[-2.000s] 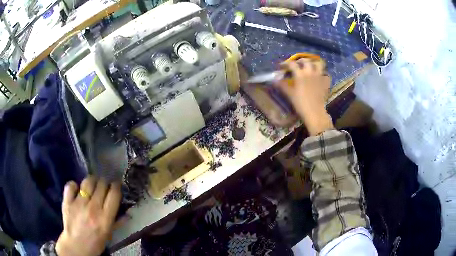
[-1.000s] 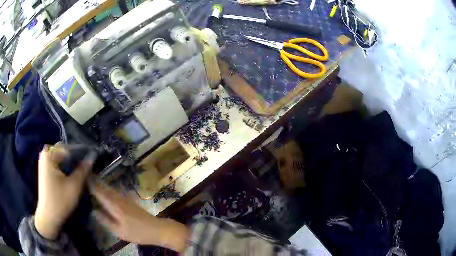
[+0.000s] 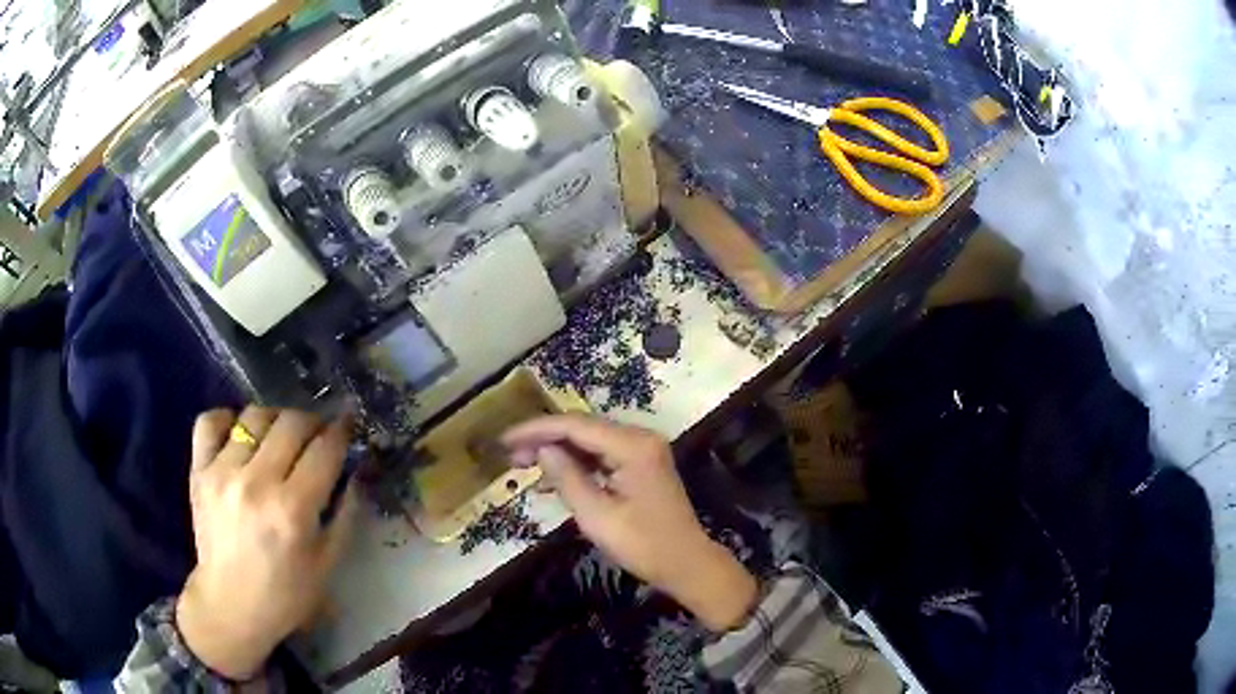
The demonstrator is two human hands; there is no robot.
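Observation:
The off-white overlock machine [image 3: 488, 301] stands in front of me, with a labelled head and white dials. My left hand [image 3: 271, 522], with a yellow ring, lies palm down near the needle area, beside dark navy cloth [image 3: 129, 325]; whether cloth is under its fingers cannot be told. My right hand [image 3: 630, 502] is over the right part of the cream-yellow tray [image 3: 454, 522], fingers loosely bent, with nothing seen in it. The orange-handled scissors [image 3: 881, 152] lie on the blue board, blades pointing left.
Dark trimmings [image 3: 603, 355] lie around the tray on the white table [image 3: 407, 597]. A black-handled tool [image 3: 854, 71] and white cords [image 3: 1010, 82] lie on the brown-edged blue board [image 3: 759, 176]. A dark garment pile [image 3: 1003, 502] is low at the right, by a cardboard box [image 3: 830, 441].
The scissors, first in my right hand, were put on the board. My right hand came over to my left, where dark cloth was handled, then moved right to the tray. My left hand is now flatter.

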